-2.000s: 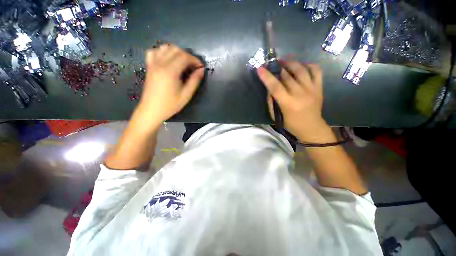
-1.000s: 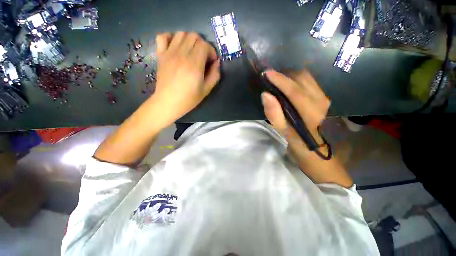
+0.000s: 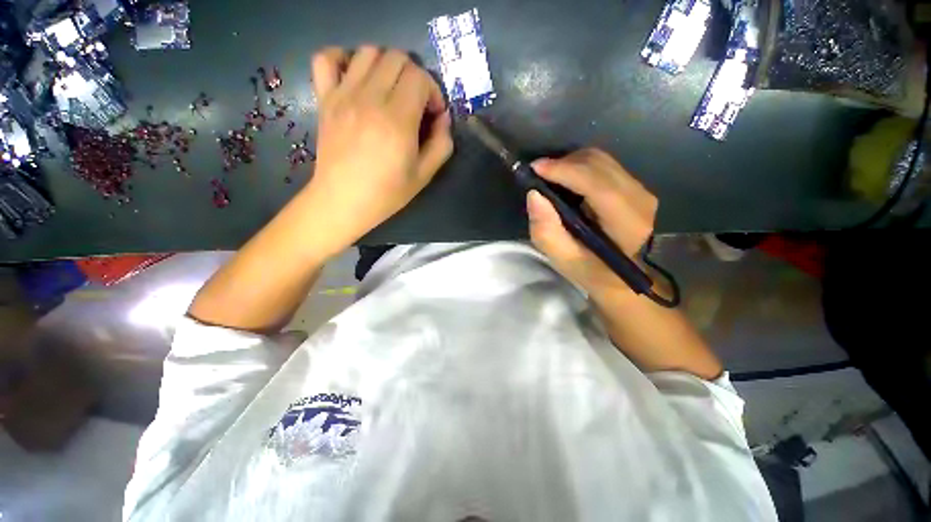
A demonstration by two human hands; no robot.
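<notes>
A blue and silver circuit board (image 3: 461,61) lies on the dark green bench top in front of me. My left hand (image 3: 380,138) is at the board's lower left corner, thumb and fingertips close together; whether they pinch a small component is too small to tell. My right hand (image 3: 597,209) is closed around the black handle of a soldering iron (image 3: 582,226). The iron's pale tip points up and left, at the board's lower edge near my left fingertips. Small dark red components (image 3: 105,163) lie scattered left of my left hand.
A heap of boards (image 3: 77,76) lies at the far left, with a single board (image 3: 162,25) beside it. More boards (image 3: 727,90) lie at the right, next to a bag of small metal parts (image 3: 842,49). A yellow-green round item (image 3: 880,161) is at the right edge.
Two seconds ago the board lay by my right hand and the iron pointed up. Now the board lies by my left fingertips and the iron's tip has swung left to its lower edge.
</notes>
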